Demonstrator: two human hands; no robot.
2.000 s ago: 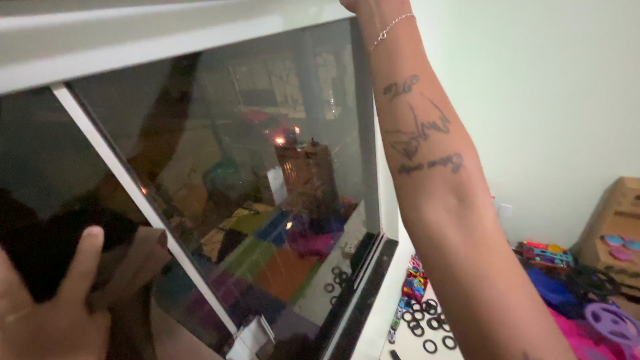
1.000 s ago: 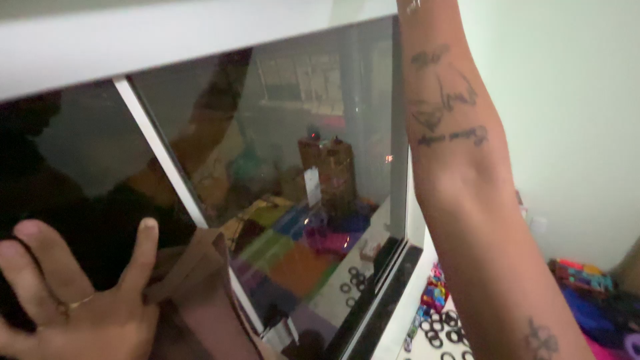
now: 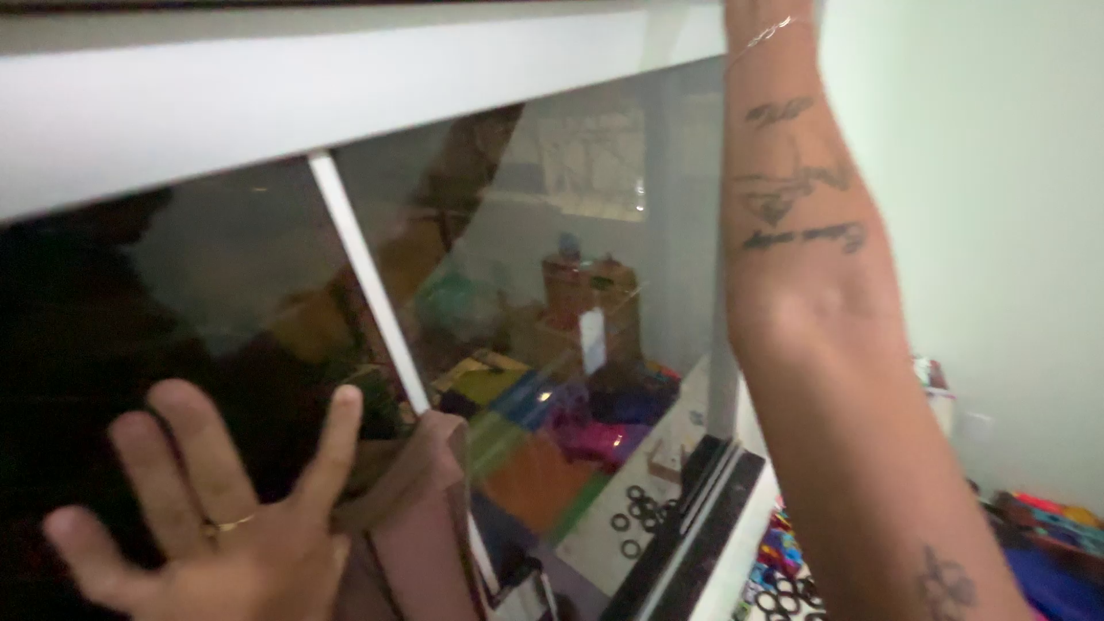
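A large dark glass window (image 3: 535, 285) in a white frame (image 3: 371, 95) fills the left and middle, with a thin white bar (image 3: 366, 276) between its panes. At lower left, my left hand (image 3: 233, 535) is spread in front of the dark glass, wearing a thin ring; whether it touches the pane cannot be told. My right forearm stretches up along the window's right side, with tattoos and a thin bracelet at the wrist. The right hand itself is cut off by the top edge. Brownish-pink fabric (image 3: 423, 517) shows beside my left hand, perhaps as a reflection.
A black sill track (image 3: 690, 526) runs along the window's lower right. Beyond it lie black rings (image 3: 789, 595) and colourful small items (image 3: 776, 552). Blue fabric (image 3: 1044, 569) is at lower right, by a pale wall (image 3: 983, 216). The glass reflects a box, coloured mats and more rings.
My left hand stays spread over the glass and shows more fully than two seconds ago. The right arm remains raised along the window's right side. The view has shifted.
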